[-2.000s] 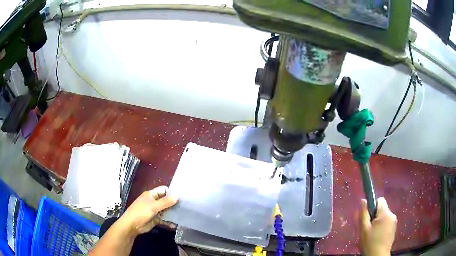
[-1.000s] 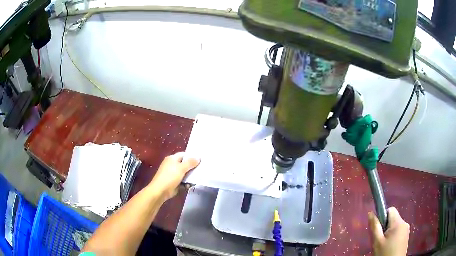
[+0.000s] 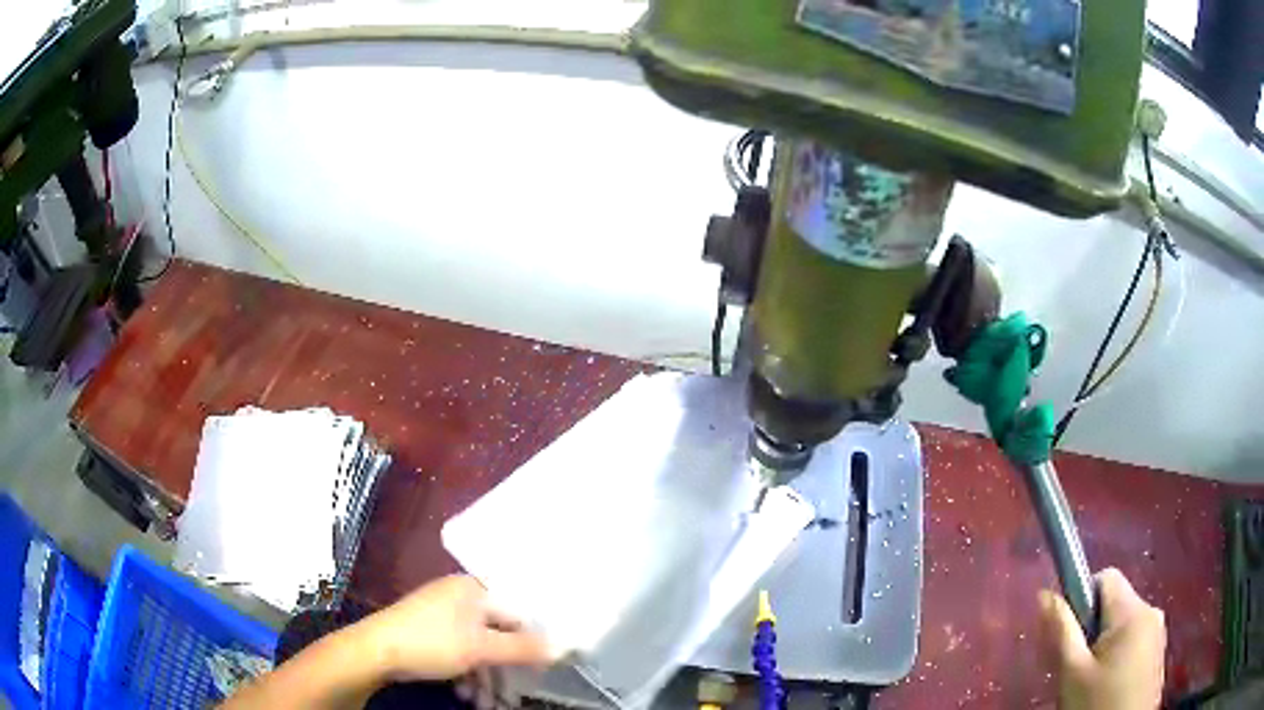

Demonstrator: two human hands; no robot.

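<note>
A thin silver-white sheet-metal plate (image 3: 603, 520) lies turned at an angle over the left part of the drill press table (image 3: 887, 610), its far right part under the drill chuck (image 3: 779, 447). A bright strip shows along its right side; I cannot tell if it is glare or a second plate. My left hand (image 3: 451, 631) holds the plate's near left edge, somewhat blurred. My right hand (image 3: 1120, 641) is closed around the grey feed handle (image 3: 1062, 534), below the green cloth wrap (image 3: 1001, 368). The bit tip is hard to make out.
A fanned stack of plates (image 3: 264, 499) lies on the red-brown bench (image 3: 402, 375) at left. Blue crates (image 3: 153, 631) stand at lower left. The coolant hose (image 3: 765, 659) rises at the table's front. The green drill press head (image 3: 887, 83) hangs above. Bright chips dot the bench.
The plate has turned from nearly square to a steep slant, and its near end has come closer to me. My left hand has moved down towards me. My right hand has shifted slightly right.
</note>
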